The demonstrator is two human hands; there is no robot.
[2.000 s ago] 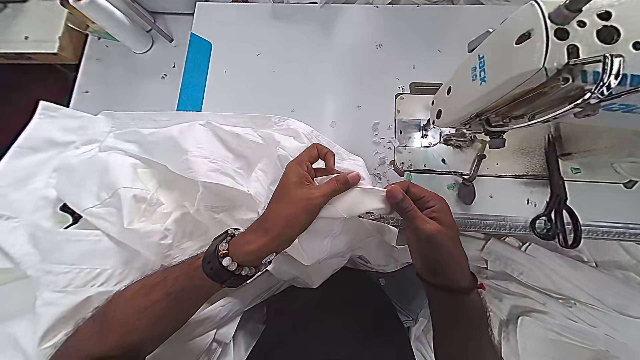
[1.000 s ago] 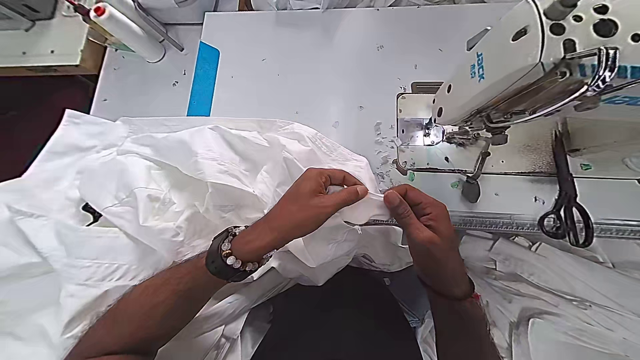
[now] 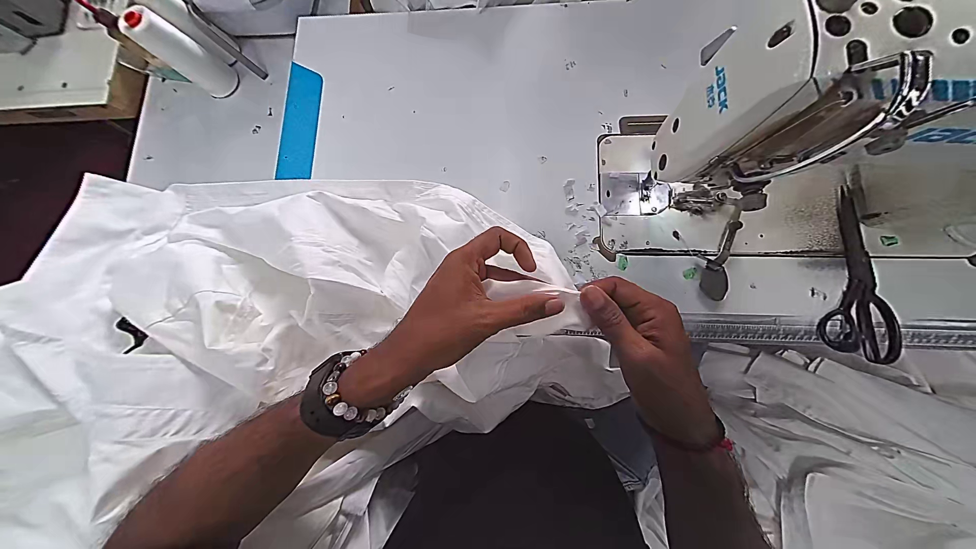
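A large white fabric garment [image 3: 305, 267] lies in folds over the left of the table and down its front edge. My left hand [image 3: 473, 305] pinches a folded edge of it between thumb and fingers, the index finger arched above. Close beside it on the right, my right hand [image 3: 640, 328] grips the same edge between thumb and index finger. Both hands are in front of the Jack sewing machine [image 3: 747, 99], left of and below its needle area, and the cloth does not touch the presser foot.
Black-handled scissors [image 3: 862, 297] lie at the right across a metal ruler [image 3: 740, 329]. More white fabric [image 3: 854, 442] is heaped at the lower right. A white thread cone [image 3: 183, 53] stands at the upper left, near a blue strip [image 3: 300, 122]. Fabric scraps [image 3: 576, 213] lie beside the needle plate.
My left index finger and thumb have parted compared with one second ago, with the fabric edge still held. My right hand remains at the same edge.
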